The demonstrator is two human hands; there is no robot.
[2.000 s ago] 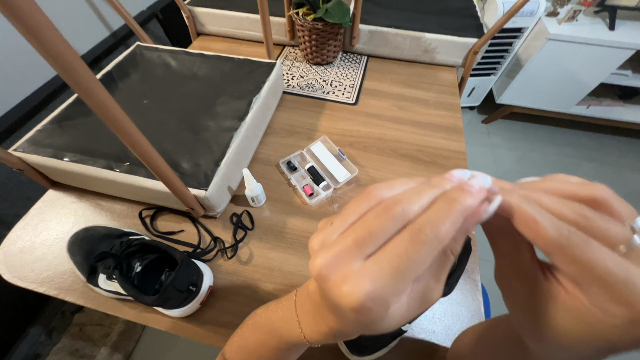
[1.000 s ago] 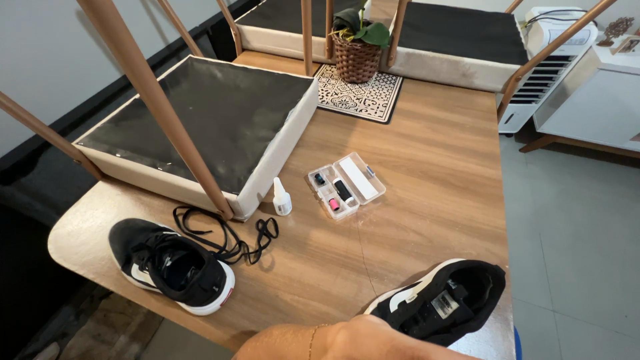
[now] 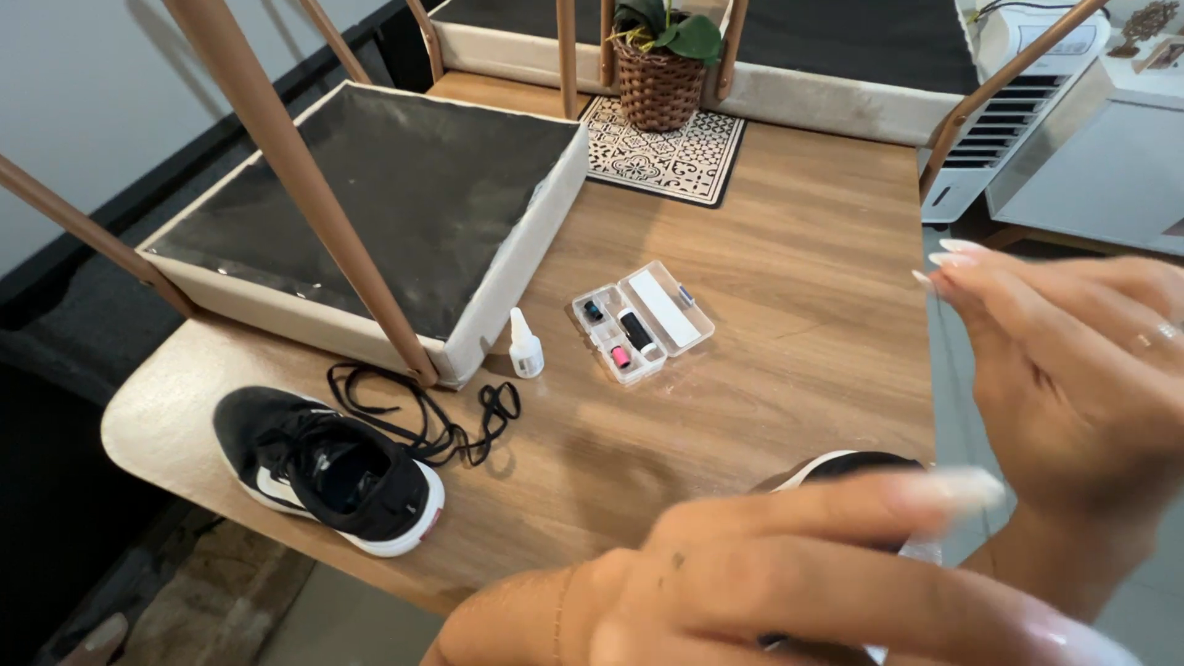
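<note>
My left hand (image 3: 786, 573) is at the bottom right, blurred, its index finger stretched apart from the fingers below; nothing shows in it. Beneath and behind it, a black and white sneaker (image 3: 860, 462) is mostly hidden. At the right edge my right hand (image 3: 1082, 370) is raised with thumb and fingertips pinched together; whether they hold something thin, I cannot tell. Another black and white sneaker (image 3: 324, 472) lies at the table's left, beside a loose black shoelace (image 3: 430, 421). A small white bottle (image 3: 525, 347) stands near an open clear plastic case (image 3: 638, 324) with small thread spools.
An upturned chair's padded seat (image 3: 370, 203) rests on the wooden table (image 3: 795, 240), its legs rising. At the back are more upturned chairs and a wicker plant pot (image 3: 659, 83) on a patterned mat (image 3: 661, 153). An air cooler (image 3: 999, 120) stands beyond the right edge.
Two seconds ago my hands were raised close together; now they are apart. One second ago my right hand was out of view, and the right sneaker was less covered.
</note>
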